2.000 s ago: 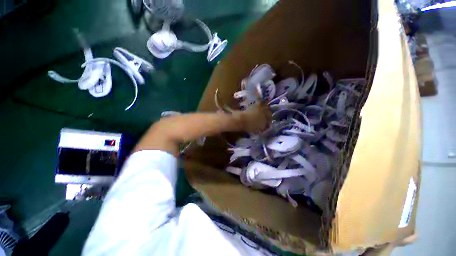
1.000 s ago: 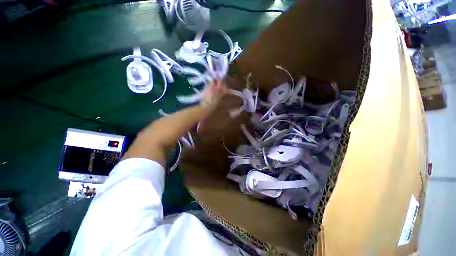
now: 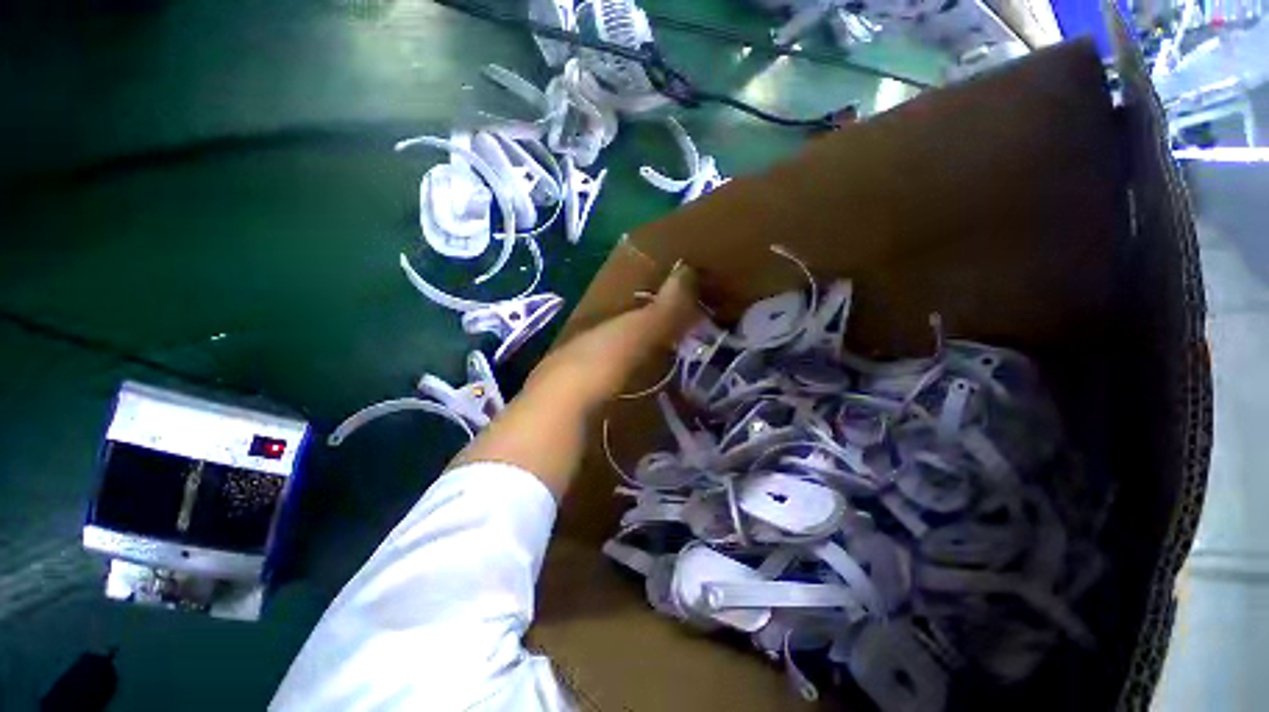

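One bare hand in a white sleeve is in view, which I take for my left hand (image 3: 665, 309). It is over the inner left side of the large cardboard box (image 3: 919, 209), blurred, its fingers beside thin curved arms; whether it grips anything cannot be told. The box holds a jumbled heap of pale clip stands (image 3: 791, 504) with rounded bases. More clip stands (image 3: 455, 209) lie on the green bench left of the box. Two loose ones are nearest my forearm. My right hand is out of the picture.
A white-and-blue screw feeder (image 3: 195, 487) with a red switch sits at the left. A slotted fan head (image 3: 612, 42) stands at the top, with a dark cable (image 3: 752, 109) beside it. A dark object (image 3: 81, 684) shows at the lower left.
My left hand went from inside the box to over the bench with several stands, then back to the box. More stands now lie on the bench. The view has shifted.
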